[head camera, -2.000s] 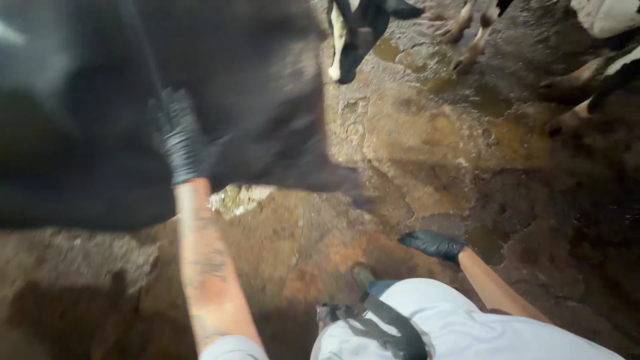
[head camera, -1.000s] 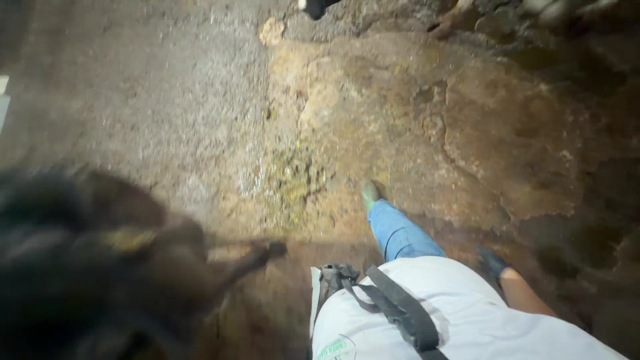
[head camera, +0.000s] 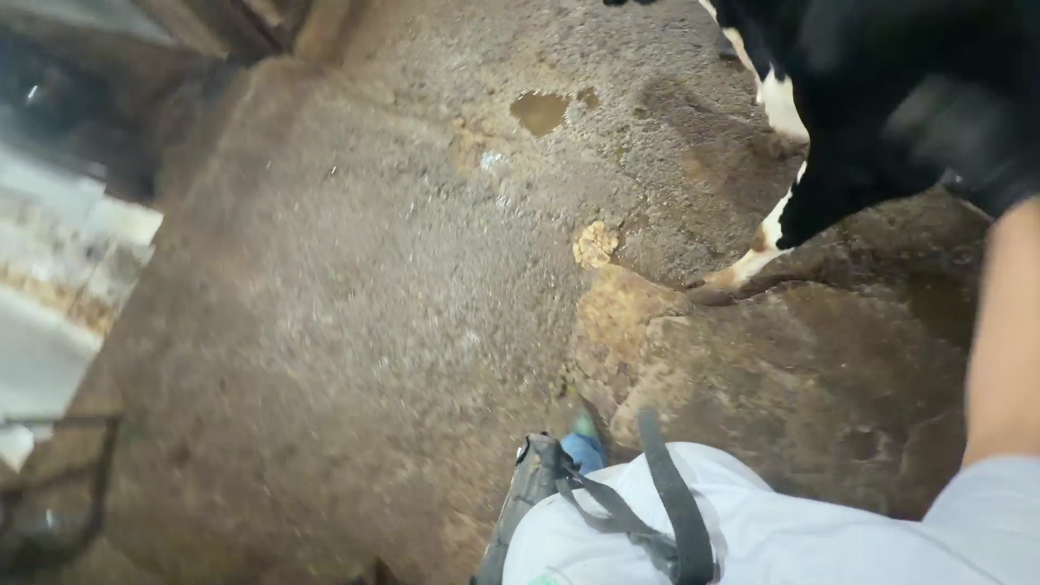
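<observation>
A black-and-white cow (head camera: 894, 106) fills the upper right, one white-and-brown lower leg (head camera: 751, 264) planted on the wet floor. My right forearm (head camera: 1007, 333) rises along the right edge to the cow's dark body. Where the bare skin ends, the dark area blends with the coat, so the shape of my right hand and any contact cannot be made out. My left hand is out of view. A dark strap (head camera: 678, 504) crosses my white shirt, beside a dark bag or case (head camera: 532, 487) at my side.
Rough, wet concrete floor (head camera: 366, 325) spreads through the middle, with a small puddle (head camera: 540, 112) and a pale patch (head camera: 595, 244). A blurred metal rail (head camera: 106, 479) stands lower left. A pale wall or ledge (head camera: 73, 236) lies left. My boot (head camera: 583, 422) shows near the bottom.
The view has swung widely. Two seconds ago my gloved left hand was at a dark animal's side; it is now out of view. My right arm has moved up towards a cow.
</observation>
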